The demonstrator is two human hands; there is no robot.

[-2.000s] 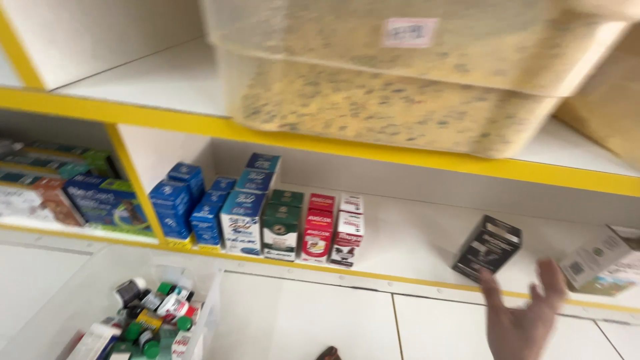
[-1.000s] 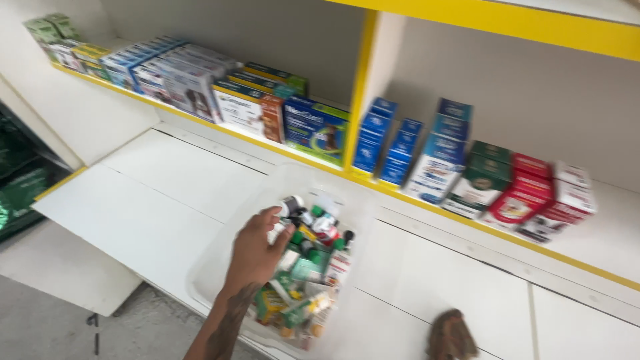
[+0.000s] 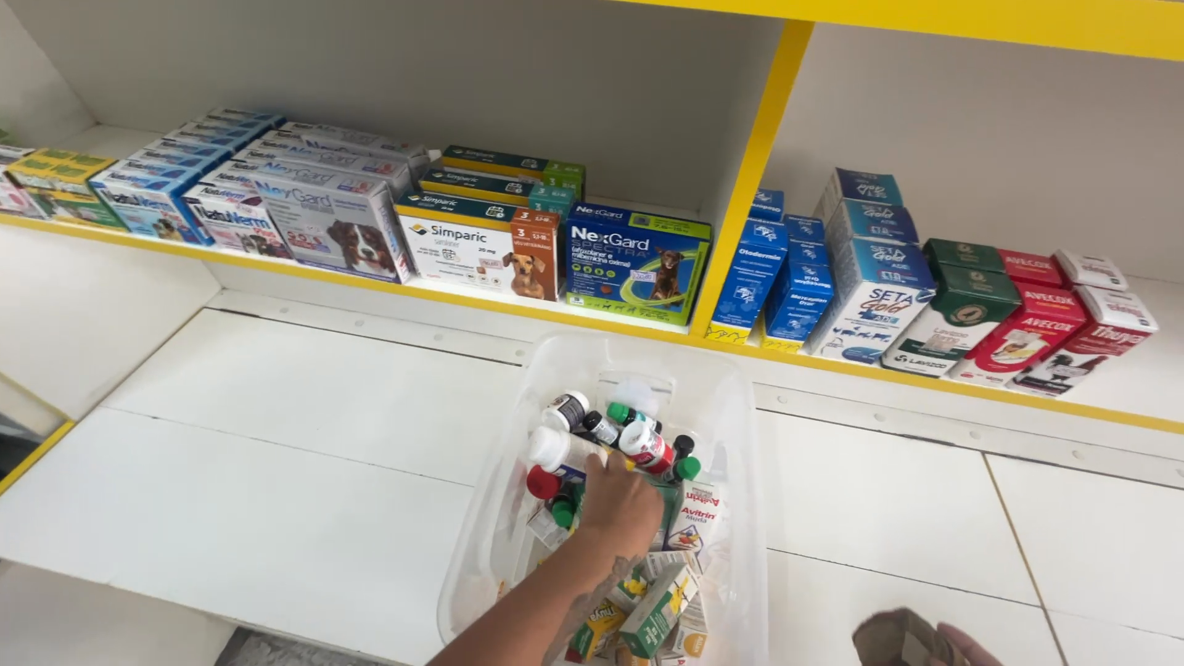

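My left hand (image 3: 620, 499) reaches into a clear plastic bin (image 3: 740, 398), its fingers curled on the body of a white plastic bottle (image 3: 555, 450). The bottle's cap points left; its far end is hidden under my fingers. Small bottles crowd around it: a dark-labelled white bottle (image 3: 565, 410), a red and white bottle (image 3: 646, 447) and several with green caps. An Avitrin carton (image 3: 696, 518) and a green and white carton (image 3: 661, 610) lie nearer the forearm. At the bottom right edge, my right hand (image 3: 964, 646), partly visible, holds a brown crumpled object (image 3: 897, 638).
Behind the bin, a yellow-edged shelf (image 3: 370, 296) bears NexGard (image 3: 638, 264), Simparic (image 3: 476, 245) and other medicine cartons. Right of a yellow-edged divider (image 3: 754, 176) stand Seta Gold (image 3: 874, 301), green, Avecox (image 3: 1022, 333) and Thuya (image 3: 1087, 342) cartons. White panels (image 3: 296, 407) flank the bin.
Two seconds ago a hand was beside a dark carton on the right part of the shelf. One second ago my left hand was at the bin's upper left; it now reaches farther in among the bottles.
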